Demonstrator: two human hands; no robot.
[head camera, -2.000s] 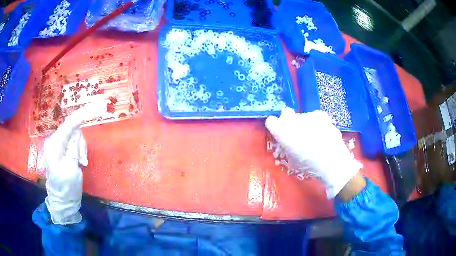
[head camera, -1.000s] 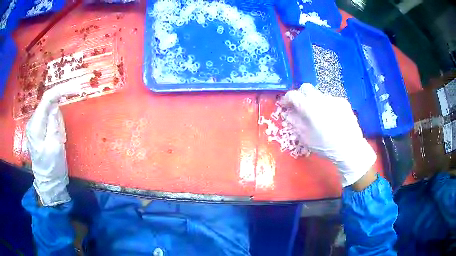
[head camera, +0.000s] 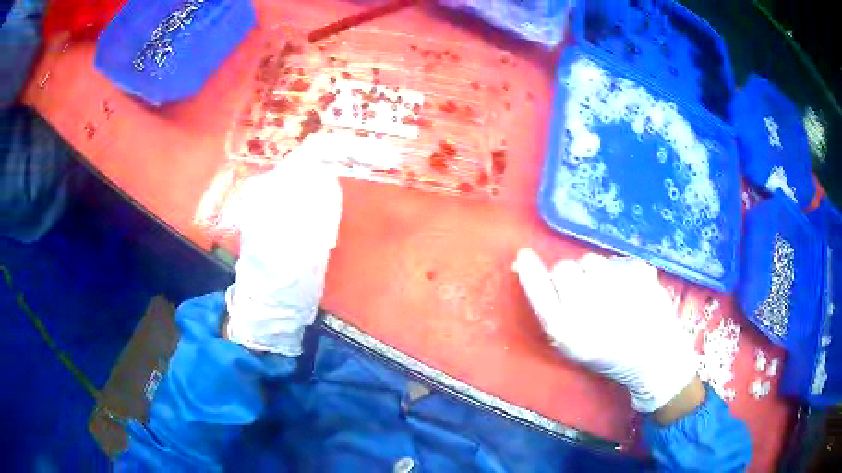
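My left hand (head camera: 291, 240), in a white glove, reaches over the near left part of the clear tray (head camera: 471, 175), its fingers over the tray's near edge. Its fingertips blur into the bright tray, so I cannot tell whether it holds anything. Small dark red-brown rings (head camera: 443, 155) lie scattered on the tray. My right hand (head camera: 609, 319), also in a white glove, is over the red-orange bench before the large blue tray, fingers partly curled and one finger pointing left. Whether something is in it cannot be told. Small white plastic pieces (head camera: 718, 346) lie loose just right of it.
The large blue tray (head camera: 637, 249) holds translucent rings. A blue bin (head camera: 775, 277) of silvery parts stands at the right, another blue bin (head camera: 171, 88) at the upper left. A red rod (head camera: 365, 20) lies behind the clear tray. A blue-clothed person's part (head camera: 32, 175) shows at the left edge.
The view has turned to the left, so the trays sit further right. My right hand has moved left, away from the white pieces and silvery parts bin. My left hand remains at the clear tray.
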